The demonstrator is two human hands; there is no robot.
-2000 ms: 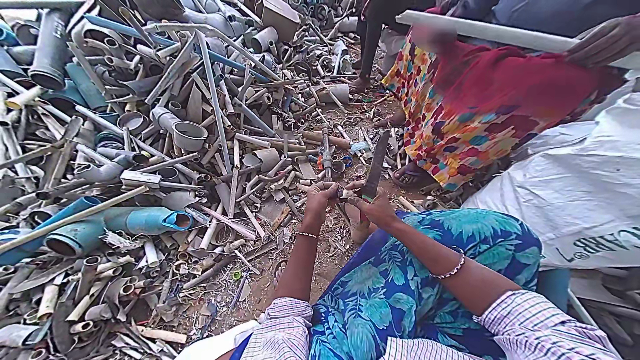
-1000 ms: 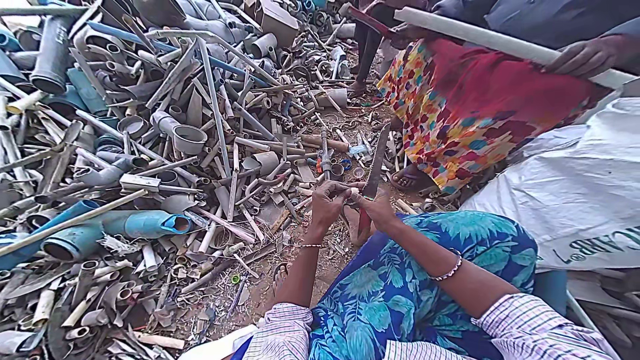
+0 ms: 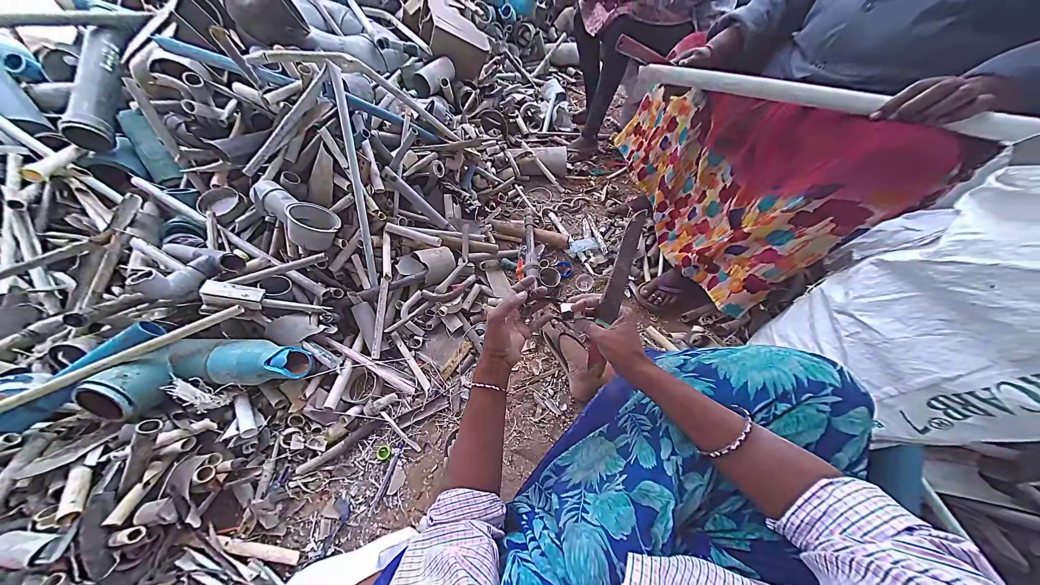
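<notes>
My right hand [image 3: 617,335] is closed around the red handle of a large knife or machete, whose long dark blade [image 3: 624,268] points up and away from me. A small white piece [image 3: 566,309], perhaps plastic, is at the fingertips of that same hand, beside the blade's base. Left of it is my left hand [image 3: 510,325], palm partly turned up and fingers spread and curled; no object shows clearly in it. Both hands are above the ground in front of my knee, over my sandalled foot [image 3: 578,361].
Scrap plastic pipes and fittings, such as a grey elbow [image 3: 313,226] and a blue pipe [image 3: 244,361], are heaped at left. A co-worker at upper right holds a long white pipe [image 3: 764,88] and a red-handled tool [image 3: 642,50]. White woven sacks [image 3: 910,325] lie at right.
My left hand has moved apart from my right and its fingers have spread. The blade now stands more upright. The co-worker's red tool has come into view.
</notes>
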